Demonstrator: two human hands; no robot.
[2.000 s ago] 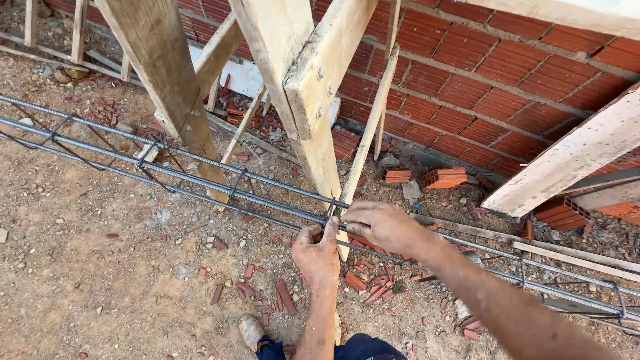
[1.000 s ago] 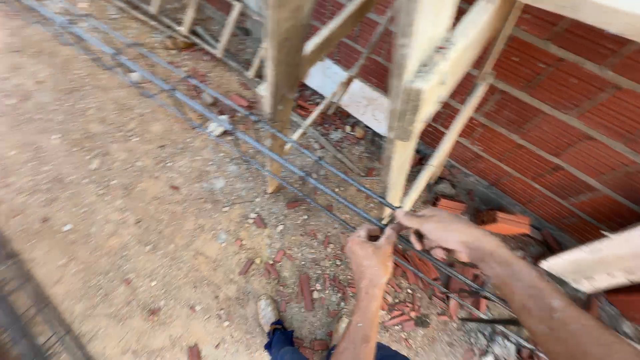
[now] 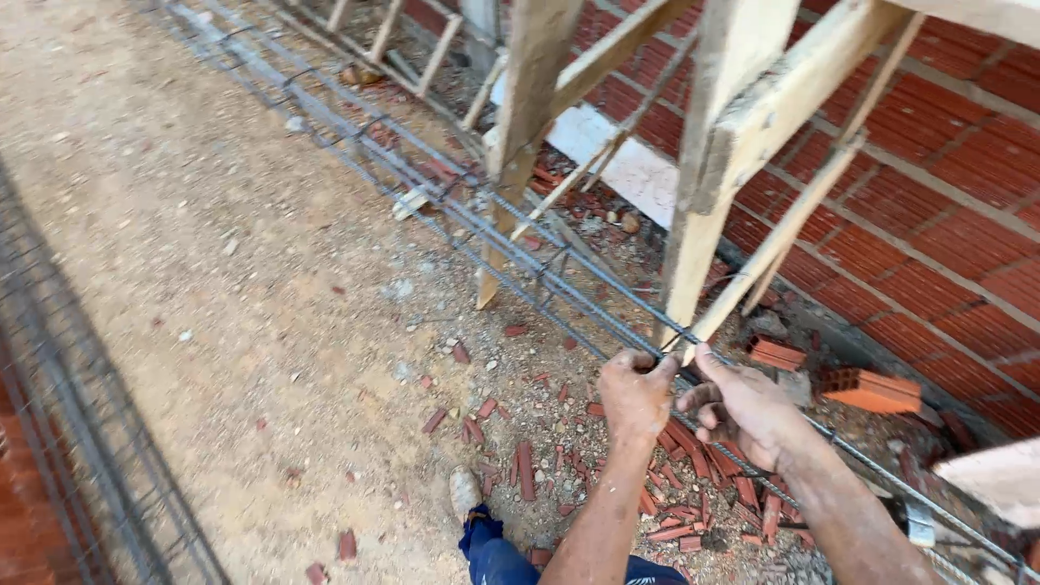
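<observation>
A long cage of ribbed steel rebar (image 3: 536, 268) with wire stirrups runs diagonally from upper left to lower right. My left hand (image 3: 638, 390) has its thumb and fingers closed on the near bars, beside a dark stirrup (image 3: 676, 337). Just right of it is my right hand (image 3: 743, 406), its thumb at the far bar and its fingers curled and apart below. Whether a tie wire lies between the fingertips is hidden. Directly behind the hands stands a wooden post (image 3: 691, 268).
A second wooden post (image 3: 520, 122) and slanted braces stand along the red hollow-brick wall (image 3: 934, 187). Broken brick pieces (image 3: 699, 463) litter the ground around my feet. Another rebar cage (image 3: 89, 431) lies at left. A hollow brick (image 3: 873, 390) sits by the wall.
The view has swung left, bringing the second rebar cage further into sight. My right hand's fingers have loosened from beside my left hand; the left stays at the bars.
</observation>
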